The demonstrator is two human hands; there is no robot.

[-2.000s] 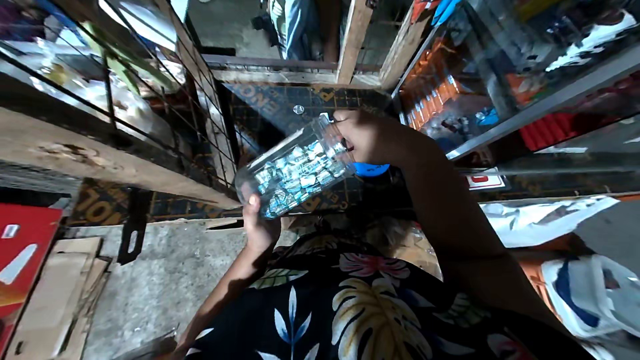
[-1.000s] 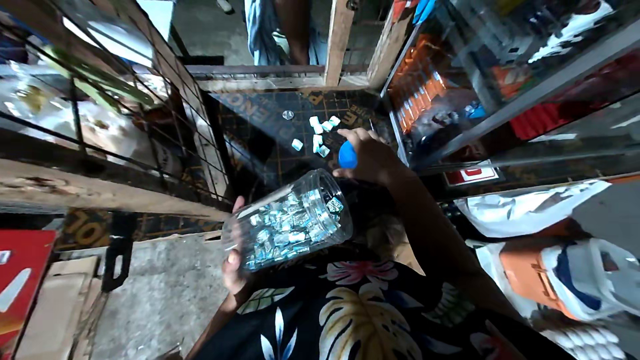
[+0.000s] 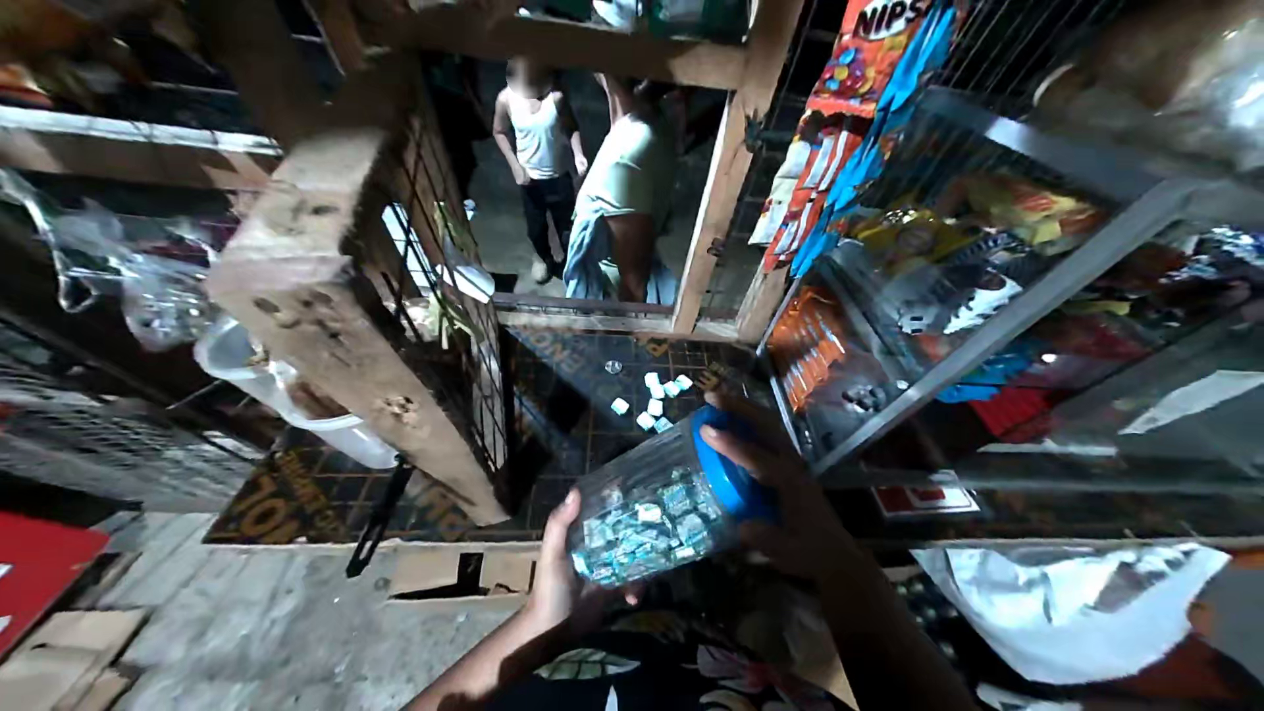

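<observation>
A clear plastic jar [image 3: 647, 523], part full of small wrapped candies, lies tilted between my hands. My left hand [image 3: 565, 558] holds its bottom end. Around the blue screw lid [image 3: 729, 464], which sits on the jar's mouth, my right hand [image 3: 775, 494] has its fingers closed. Just beyond the jar, several small white-and-teal wrapped candies [image 3: 656, 406] lie loose on the dark printed plywood counter [image 3: 583, 360]. A small round clear or silvery item [image 3: 613, 366] is near them.
A wooden post [image 3: 346, 346] with wire mesh stands at the left. At the right is a glass display case [image 3: 948, 365] with packaged goods. Snack packs [image 3: 839, 118] hang above it. Two people [image 3: 538, 138] stand beyond the wooden frame. A white plastic bag [image 3: 1076, 602] lies lower right.
The blue lid, held apart from the open jar a second ago, is now on its mouth. The loose candies on the counter were not there two seconds ago. The view has tilted up.
</observation>
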